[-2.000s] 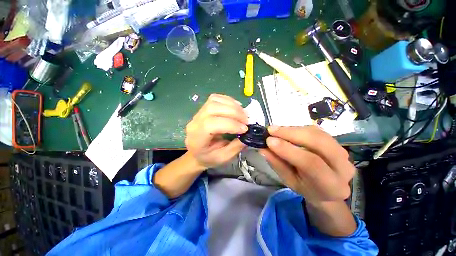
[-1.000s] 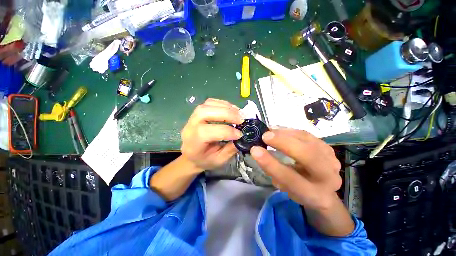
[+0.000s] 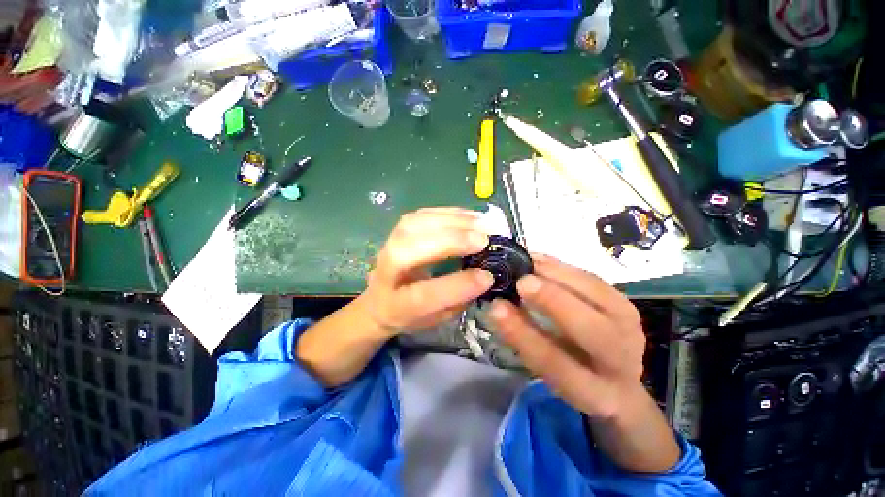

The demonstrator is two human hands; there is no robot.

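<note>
A round black watch unit (image 3: 507,260) is held above the bench's front edge, its face with thin rings turned partly up. My left hand (image 3: 422,267) grips its left side, with the thumb on the ringed face and the fingers behind. My right hand (image 3: 582,335) is at its right and lower edge, fingertips close to or touching the rim; the thumb is apart below it. Whether the right fingers press on it is hard to tell. A small white tissue (image 3: 493,221) shows just behind the unit.
A yellow-handled tool (image 3: 484,160) lies behind the hands. White paper (image 3: 558,218) at the right carries black watch parts (image 3: 626,229), near a hammer (image 3: 670,189). A light-blue bottle (image 3: 762,143) stands right, a multimeter (image 3: 50,231) far left. Black trays (image 3: 112,388) flank the lap.
The watch unit has been turned from nearly edge-on to show its ringed face. My left thumb has moved onto the face, and my right thumb has come away from the unit.
</note>
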